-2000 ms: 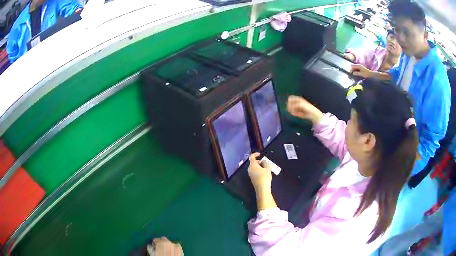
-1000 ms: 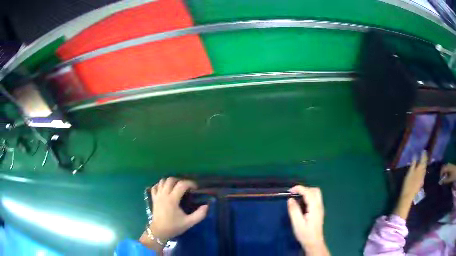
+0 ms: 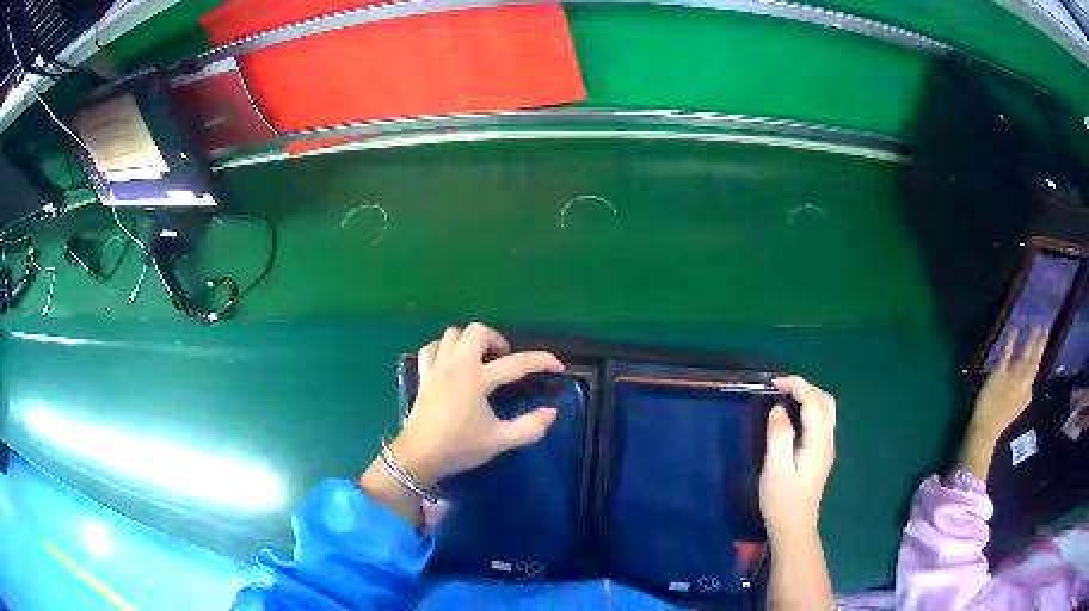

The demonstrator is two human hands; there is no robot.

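A black foam tray (image 3: pixel 603 477) lies in front of me and holds two dark, glossy tablets side by side, a left tablet (image 3: pixel 525 501) and a right tablet (image 3: pixel 675 477). Each has a small pale label and a handwritten mark near its near edge. My left hand (image 3: pixel 460 406) is over the tray's far left corner, thumb and index finger apart above the left tablet. My right hand (image 3: pixel 798 460) grips the tray's far right corner, thumb on the inner side and fingers outside. The near edge is partly hidden by my blue clothing.
A tall black tray stack (image 3: pixel 973 179) stands at right, with lit tablets (image 3: pixel 1039 298) beside it. Another person's hand (image 3: pixel 1009 388) in a pink sleeve touches one. A lit device (image 3: pixel 125 149) and black cables (image 3: pixel 203 298) lie at left. A red sheet (image 3: pixel 418 72) is on the green backboard.
The view has swung from the neighbour's tablets to my own tray. Since one second ago, more of the two tablets shows, and my left index finger has stretched out over the left tablet.
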